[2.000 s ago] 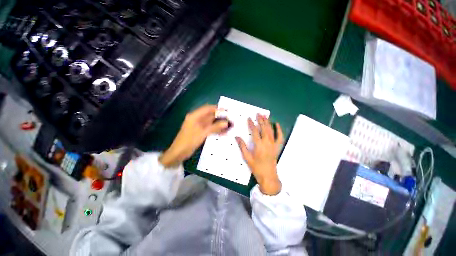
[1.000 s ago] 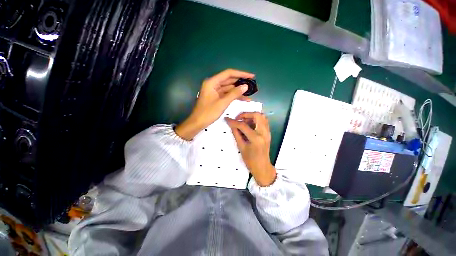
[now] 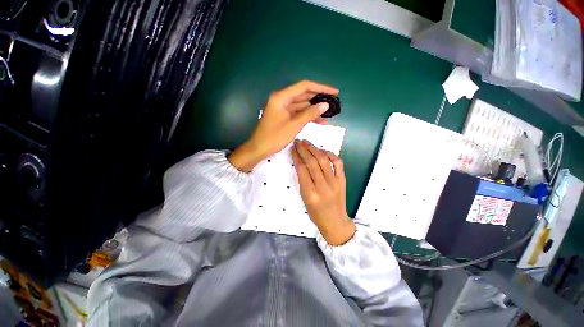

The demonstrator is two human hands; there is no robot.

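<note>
My left hand (image 3: 282, 121) holds a round black housing (image 3: 329, 105) between thumb and fingers, just above the far edge of a white liner sheet (image 3: 282, 198). The sheet lies before me with small black dots in spaced rows. My right hand (image 3: 323, 185) is over the sheet's upper right part, its fingers bent and close together with the tips at the sheet, near the dots. Whether its fingertips hold a dot cannot be seen.
A tall stack of black blister trays (image 3: 121, 96) stands at left. To the right lie a second dotted white sheet (image 3: 406, 179), a dark box with blue top (image 3: 480, 217), a white card (image 3: 499, 128), a white wipe (image 3: 459, 85) and sleeved papers (image 3: 541, 48).
Two seconds ago both hands were spread over the sheet; my left hand has since lifted the housing beyond its far edge. My right hand's fingers have drawn together over the sheet.
</note>
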